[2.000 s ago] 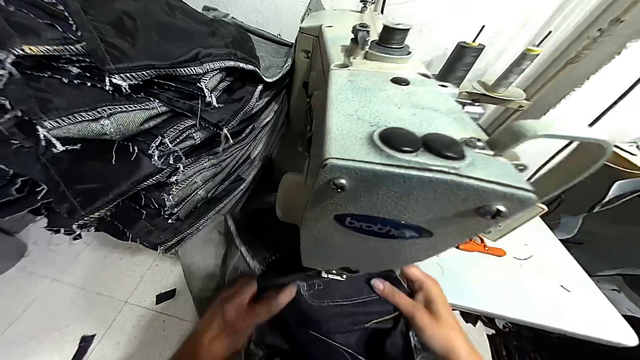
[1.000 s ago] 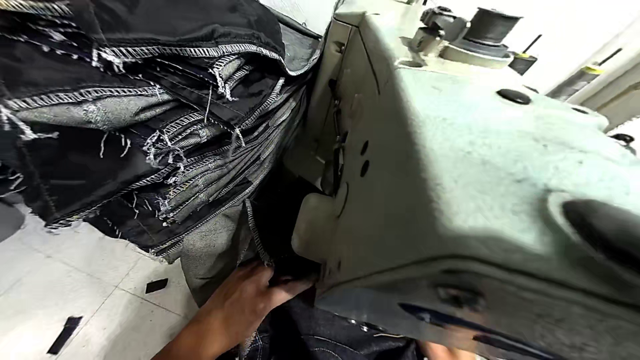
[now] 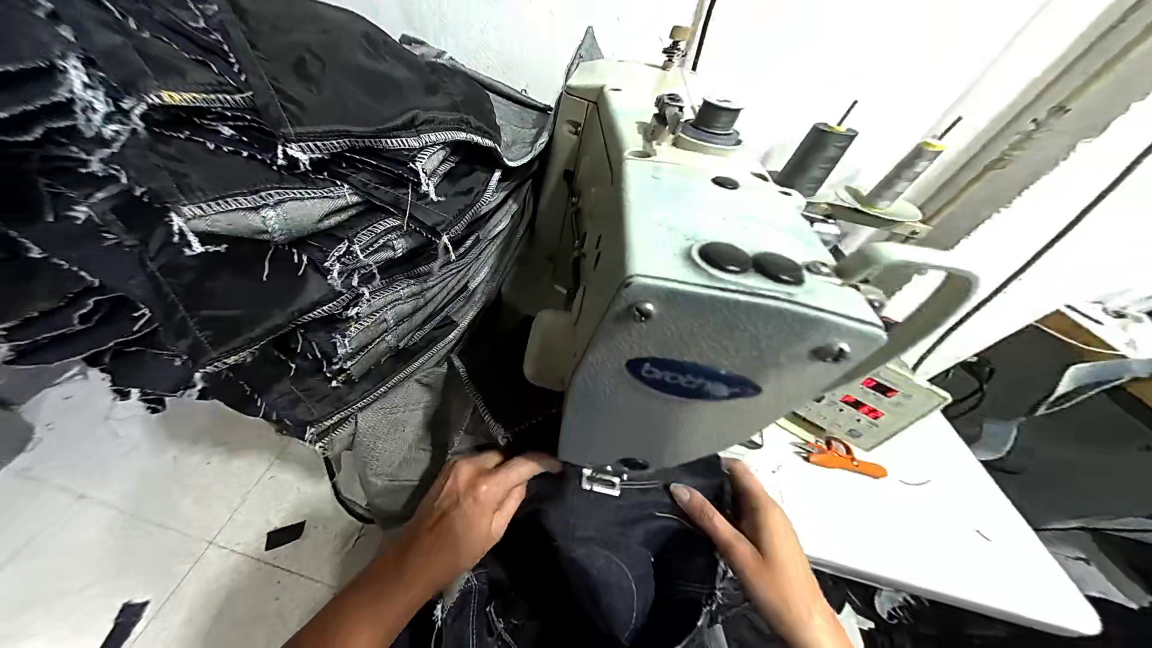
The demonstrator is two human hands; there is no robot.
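A dark denim garment [image 3: 594, 558] with light stitching lies under the head of a Brother sewing machine [image 3: 720, 387]. The metal presser foot [image 3: 600, 481] rests on or just above the cloth. My left hand [image 3: 481, 504] grips the denim to the left of the foot, thumb and fingers close together, fingertips near the machine's edge. On the right side of the foot my right hand [image 3: 751, 540] lies on the cloth, thumb and fingers spread, pressing it flat. The needle is hidden behind the machine head.
A thick stack of dark denim pieces [image 3: 270, 216] with frayed, overlocked edges hangs at the left. Orange thread snips [image 3: 844, 457] lie on the white table [image 3: 972, 540] by a control panel [image 3: 873, 405]. Thread spools [image 3: 814, 160] stand behind. Dark scraps [image 3: 284, 535] lie on the tiled floor.
The view swung close to the machine head a second ago and has drawn back. My right hand, mostly hidden behind the head then, shows fully again. My left hand stays on the cloth.
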